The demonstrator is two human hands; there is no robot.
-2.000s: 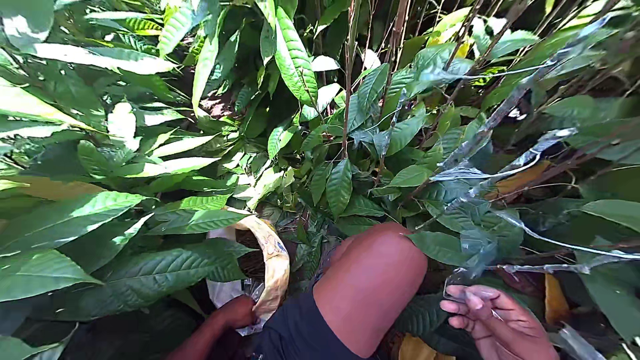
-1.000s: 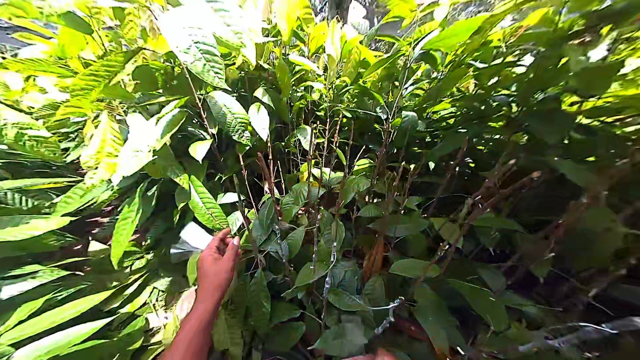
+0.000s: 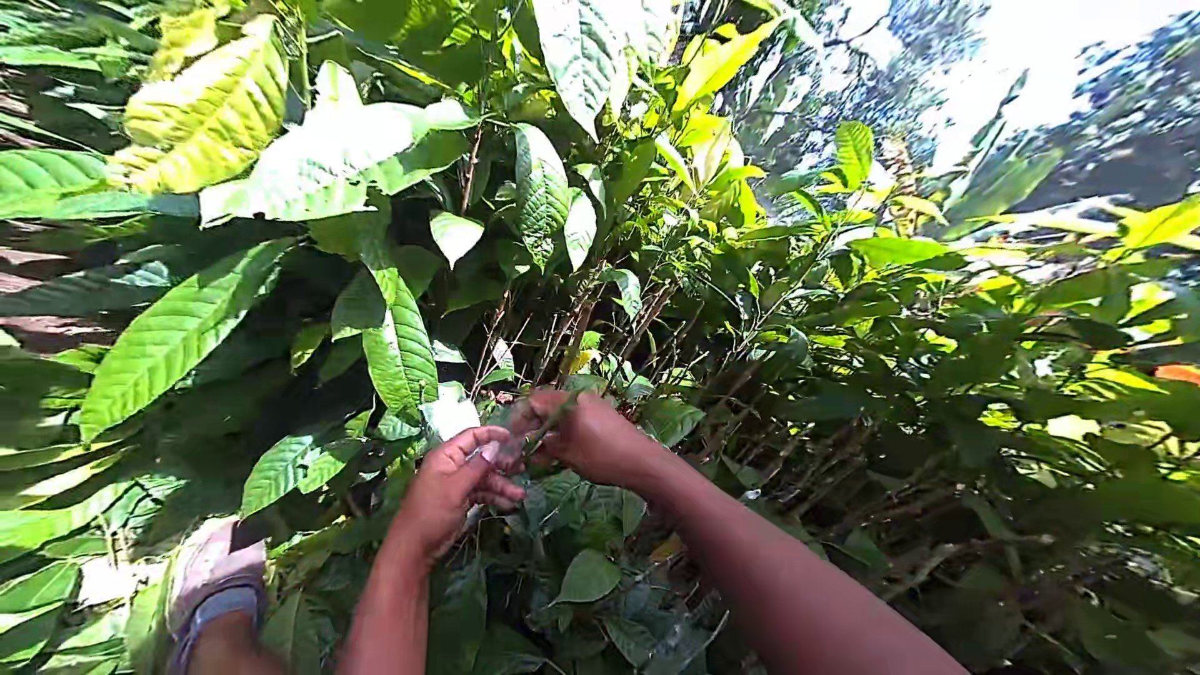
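Both hands meet near the middle of the head view, among thin plant stems. My left hand (image 3: 455, 487) has its fingers curled beside a thin, see-through strip (image 3: 511, 441) that looks like plastic film. Just to the right, my right hand (image 3: 581, 436) is closed around a slender green stem (image 3: 548, 427) and seems to touch the film as well. Blur hides exactly which fingers grip the film. A pale, bright piece (image 3: 450, 412), leaf or sheet, lies right behind the left fingertips.
Broad green leaves (image 3: 178, 328) crowd the left side. Bare upright stems (image 3: 647, 323) stand behind the hands, and dark branches (image 3: 844, 459) spread at the right. A foot in a shoe (image 3: 216, 572) rests at the lower left among leaves.
The view has tilted up from the knee and ground. One second ago my left hand was alone by the stems at left; now my right hand is there beside it.
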